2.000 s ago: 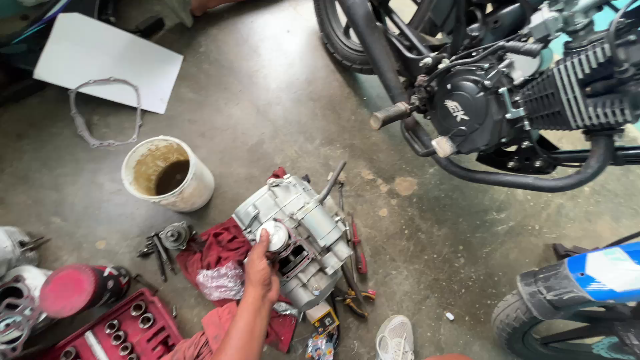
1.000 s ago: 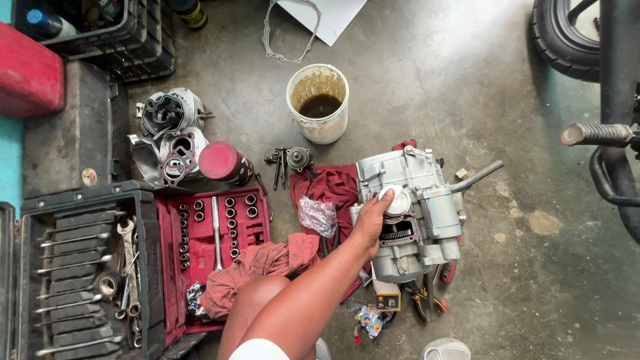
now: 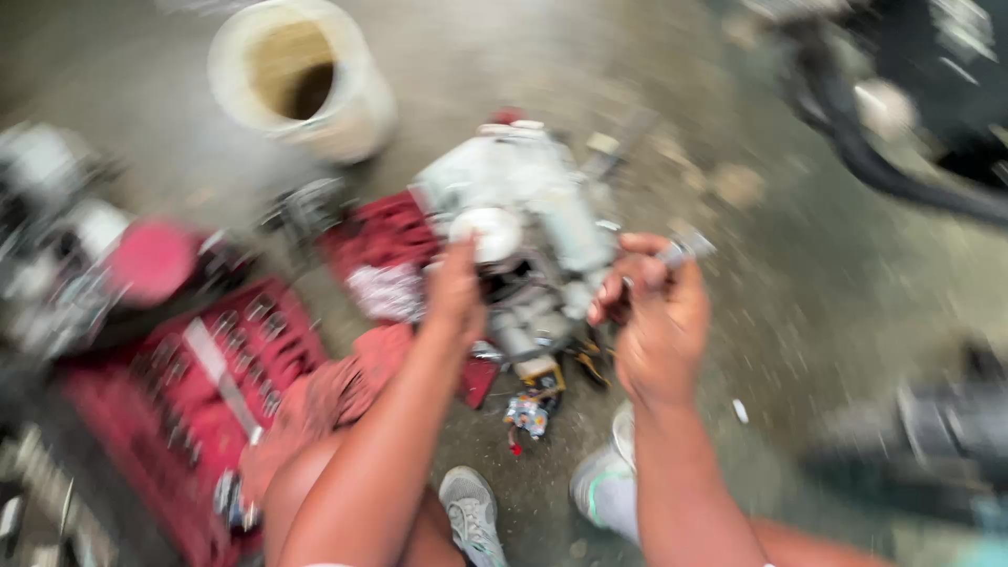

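Observation:
My left hand [image 3: 457, 295] is on the piston [image 3: 490, 234], its fingers at the near left edge of the round pale crown. The piston stands over the opening of a grey motorcycle engine case [image 3: 571, 224] on the floor. My right hand [image 3: 657, 311] is raised just right of the case, its fingertips closed on a small shiny metal part [image 3: 687, 247], too blurred to name exactly. A dark red cloth [image 3: 382, 236] and crumpled clear plastic [image 3: 387, 291] lie left of the engine case.
A white bucket [image 3: 370, 102] with dark liquid stands at the upper left. The red socket tray [image 3: 303, 331] lies at the lower left, partly under a faded red cloth [image 3: 346, 386]. Pliers [image 3: 591, 362] and a small box [image 3: 542, 375] lie near my shoes. Motorcycle parts [image 3: 858, 150] edge the right.
My right hand has come into view with a small metal part in its fingers. My left hand stays at the piston. The view has shifted and blurred.

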